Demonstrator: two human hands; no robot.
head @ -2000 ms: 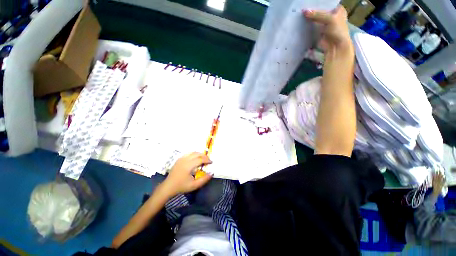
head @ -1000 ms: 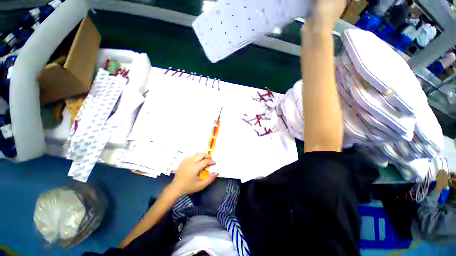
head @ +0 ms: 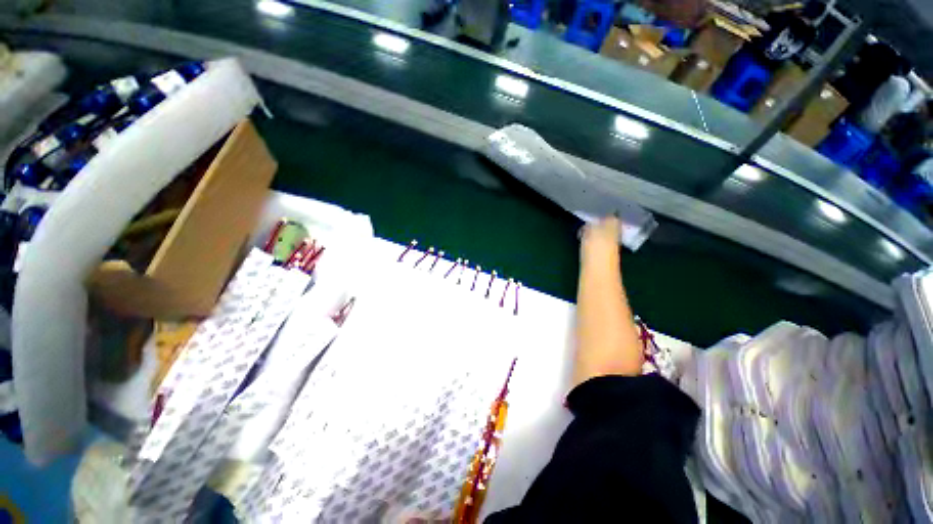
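My right hand point(head: 602, 233) reaches far forward over the green surface and grips the right part of a white pad sheet point(head: 561, 176), which is tilted and blurred. The fingers are partly hidden. An orange strip point(head: 479, 467) with a thin dark red lead at its top lies upright in view at the bottom centre. Only a faint skin-coloured patch at the bottom edge may be my left hand; its grip cannot be told. Small red-lead pieces point(head: 458, 268) stand in a row along the far edge of the white work sheet point(head: 409, 353).
3M-printed backing strips point(head: 220, 353) lie at left, beside a cardboard box point(head: 210, 235) and a white foam roll point(head: 51, 297). Stacked white parts point(head: 803, 409) stand at right. More red-lead pieces point(head: 645, 343) lie partly behind my right forearm. A metal rail point(head: 430, 107) crosses behind.
The view has shifted forward. My right hand has carried the white sheet out over the far green surface and lower. My left hand has dropped almost entirely out of the picture.
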